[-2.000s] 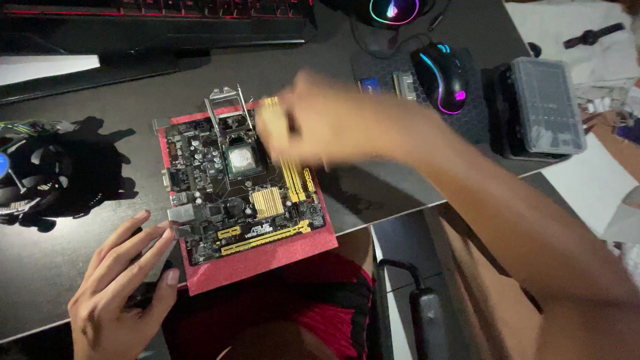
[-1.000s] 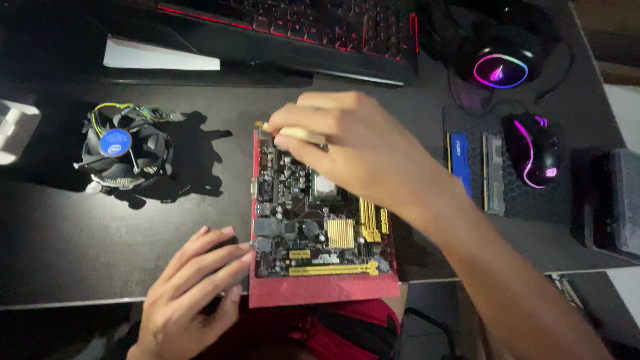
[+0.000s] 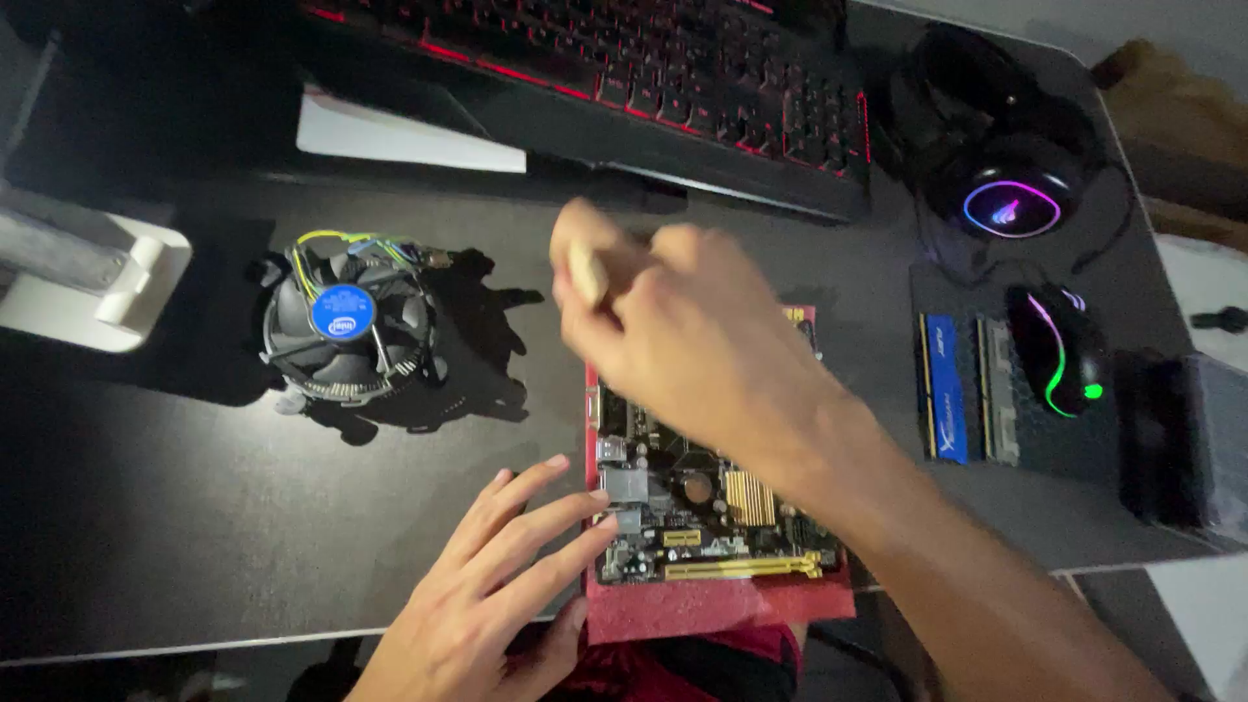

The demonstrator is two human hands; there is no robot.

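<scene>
An ASUS computer motherboard (image 3: 697, 487) lies on a red board or mat (image 3: 721, 609) at the desk's front edge. My left hand (image 3: 517, 575), fingers spread, rests its fingertips at the motherboard's left edge by the ports. Over the far part of the motherboard, my right hand (image 3: 673, 322) is closed on a slim pale handle (image 3: 587, 273); the tool's working end is hidden, so its kind cannot be told. The hand covers the CPU socket. A gold-coloured heatsink (image 3: 750, 498) and a yellow expansion slot (image 3: 741, 567) show below the wrist.
An Intel CPU cooler (image 3: 346, 322) stands to the left. Two memory modules (image 3: 943, 388) lie at the right beside a lit mouse (image 3: 1058, 351). A keyboard (image 3: 663, 78) and a headset (image 3: 1004, 146) are at the back. A white stand (image 3: 97, 273) is far left.
My right hand has moved across the motherboard from its right side to its far left part, still holding the pale-handled tool. My left hand stays at the left edge. The view has shifted.
</scene>
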